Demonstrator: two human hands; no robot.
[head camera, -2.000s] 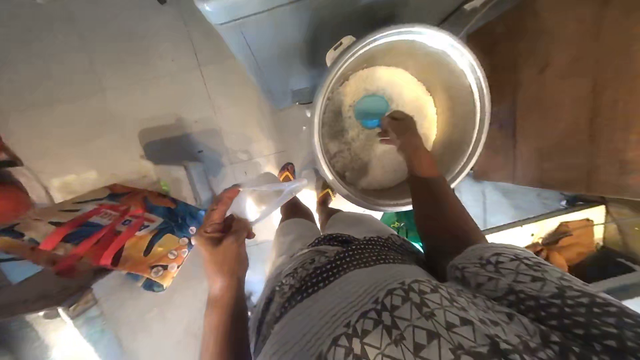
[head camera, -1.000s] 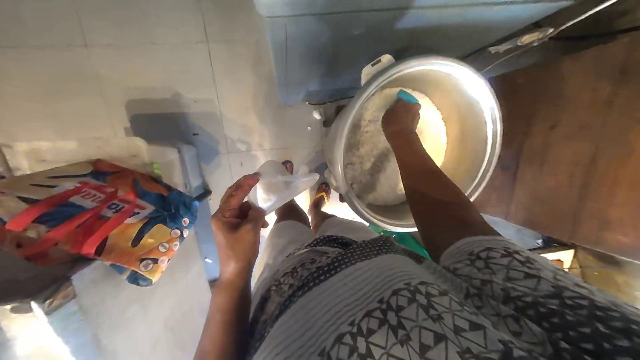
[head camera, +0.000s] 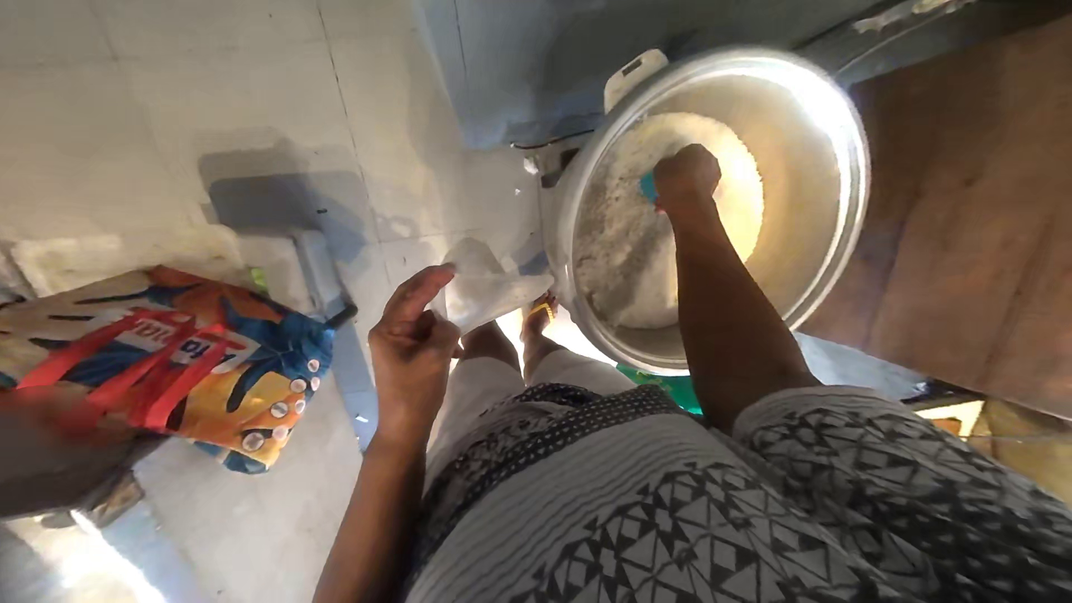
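Note:
My left hand (head camera: 419, 335) pinches the edge of a clear plastic bag (head camera: 490, 289), which spreads out to its right above my feet. My right hand (head camera: 688, 177) is inside a large round metal pot (head camera: 852, 209), closed on a blue scoop (head camera: 647, 187) that is mostly hidden behind the fingers. Below that hand, white grainy stuff, like rice or flour (head camera: 628, 243), covers the pot's bottom.
A colourful printed bag with red handles (head camera: 251, 368) lies at the left. A brown wooden panel (head camera: 963, 218) stands right of the pot, and a grey-blue surface (head camera: 519, 75) lies behind it. Something green (head camera: 670, 389) shows under the pot's near edge. Tiled floor (head camera: 251, 75) spans the upper left.
My right hand has moved about within the pot; the blue scoop, plainly seen two seconds ago, is now mostly hidden by the hand. My left hand still holds the plastic bag.

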